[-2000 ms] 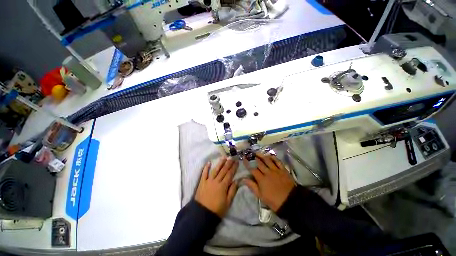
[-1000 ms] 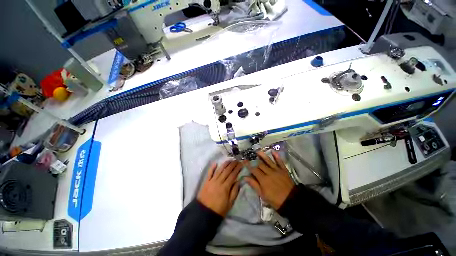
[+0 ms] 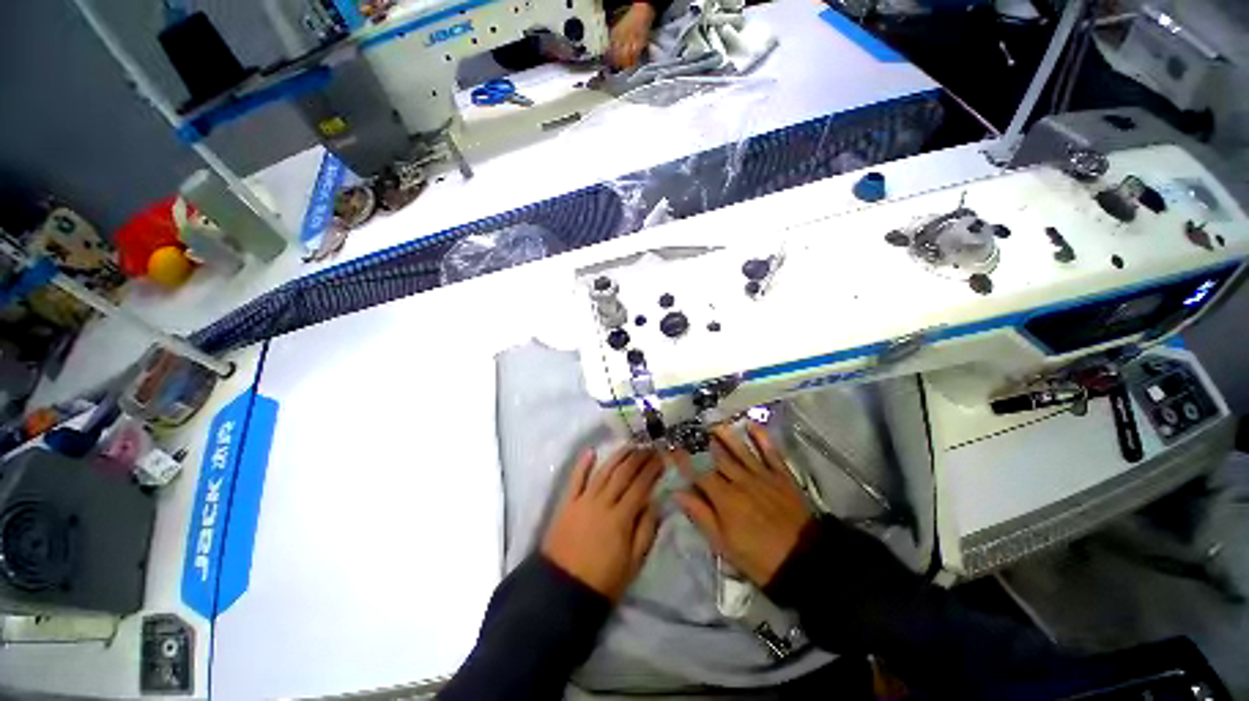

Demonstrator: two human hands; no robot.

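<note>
A light grey garment piece (image 3: pixel 540 411) lies on the white table under the head of the sewing machine (image 3: pixel 822 301). My left hand (image 3: pixel 603 518) lies flat on the cloth, fingers slightly apart, fingertips just in front of the needle area. My right hand (image 3: pixel 747 507) lies flat beside it, fingertips close to the presser foot (image 3: pixel 689 438). The needle is too small to tell. A zipper (image 3: pixel 838 463) shows as a silvery line right of my right hand. A whitish strip with a metal pull (image 3: pixel 775 638) lies below my right wrist.
Small dark tools (image 3: pixel 1055 397) lie right, under the machine arm. On the opposite table are blue-handled scissors (image 3: pixel 500 92), another machine and another person's hand (image 3: pixel 630 34) by grey cloth. A clear box (image 3: pixel 171 381) stands at left.
Another person's hand has appeared at the opposite machine. My hands stay flat on the cloth near the needle area, with only slight movement. The view has shifted a little.
</note>
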